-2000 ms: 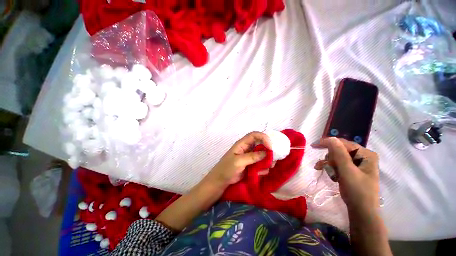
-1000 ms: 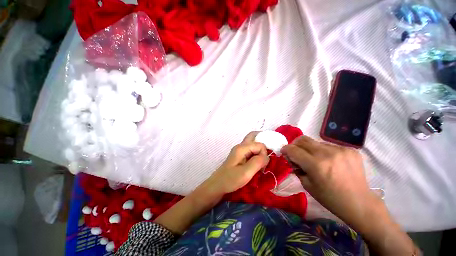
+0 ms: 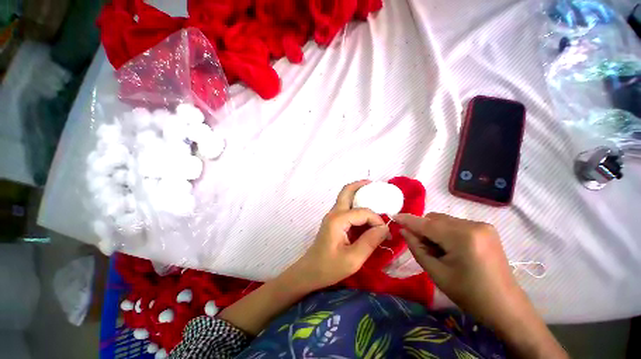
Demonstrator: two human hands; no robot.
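The red plush piece [image 3: 414,198] lies at the table's front edge and hangs toward the lap. A white pom-pom [image 3: 378,198] sits against it. My left hand [image 3: 342,238] grips the red piece and pom-pom between thumb and fingers. My right hand [image 3: 457,247] is just right of the pom-pom, with thumb and index finger pinched at a thin white thread [image 3: 389,223]. A dark thing shows inside its curled fingers, too unclear to name. No needle can be made out.
A clear bag of pom-poms [image 3: 151,165] lies left, a red heap [image 3: 260,35] at the far side. A smartphone [image 3: 490,150], a shiny metallic item [image 3: 597,168] and clear plastic bags [image 3: 594,77] lie right. A blue basket [image 3: 112,315] with red pieces stands lower left.
My right hand has moved from beside the phone to the pom-pom, then slightly down. The pom-pom now shows more fully. My left hand keeps its grip.
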